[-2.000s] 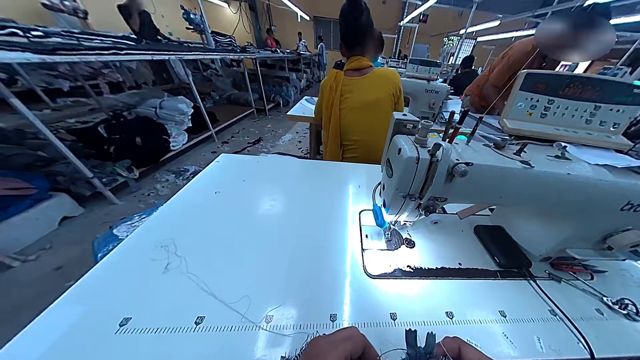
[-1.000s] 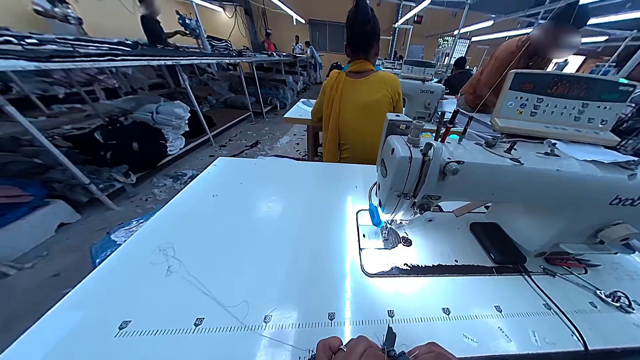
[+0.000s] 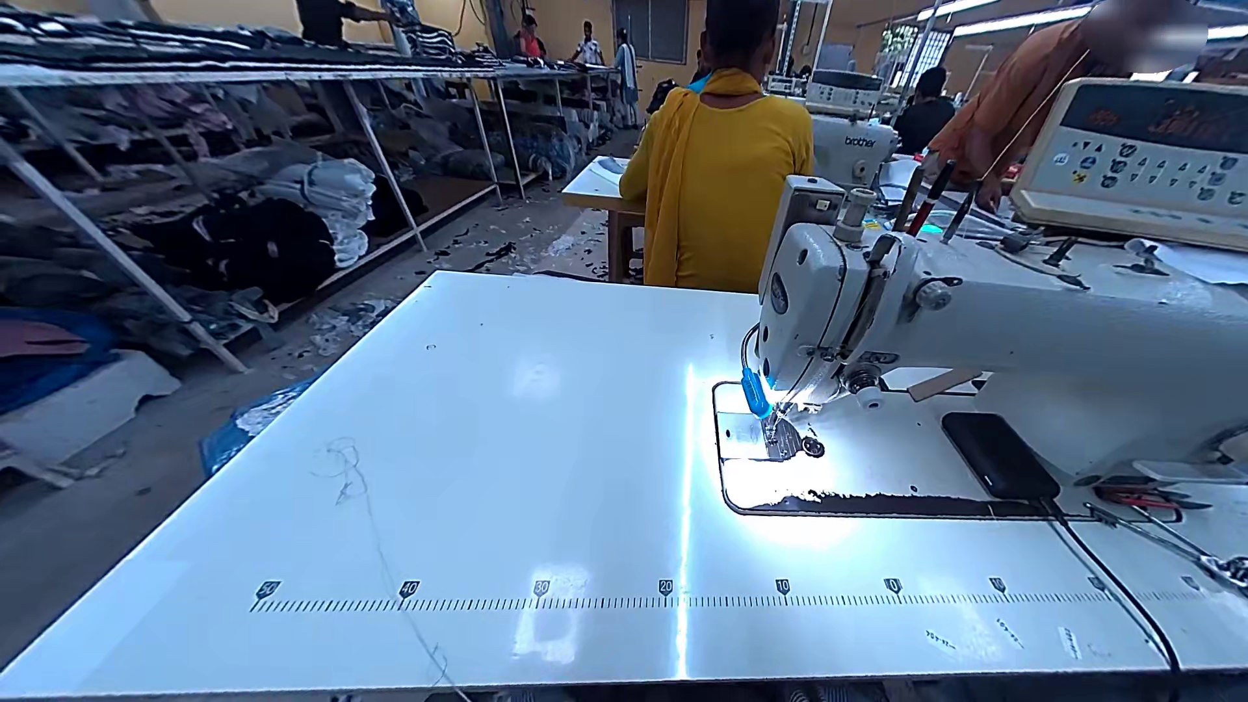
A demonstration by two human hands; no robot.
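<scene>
Neither my left hand nor my right hand shows in the head view now. The industrial sewing machine (image 3: 975, 302) stands at the right of a white sewing table (image 3: 507, 419). Its lamp lights the presser foot and needle plate (image 3: 746, 439), with no cloth under the foot. A black device (image 3: 999, 456) with a cable lies on the machine bed. Loose thread (image 3: 366, 497) trails over the table's left part, across a printed ruler scale (image 3: 604, 603) near the front edge.
Thread snips (image 3: 1141, 497) lie at the right. A control panel (image 3: 1150, 161) tops the machine. Ahead sits a person in yellow (image 3: 731, 175); a person in orange (image 3: 1014, 97) leans at the right. Fabric bundles (image 3: 322, 205) fill the rack (image 3: 380, 166) at the left.
Both hands, seen at the table's front edge with a small dark piece between them in the earlier frames, have gone out of view below.
</scene>
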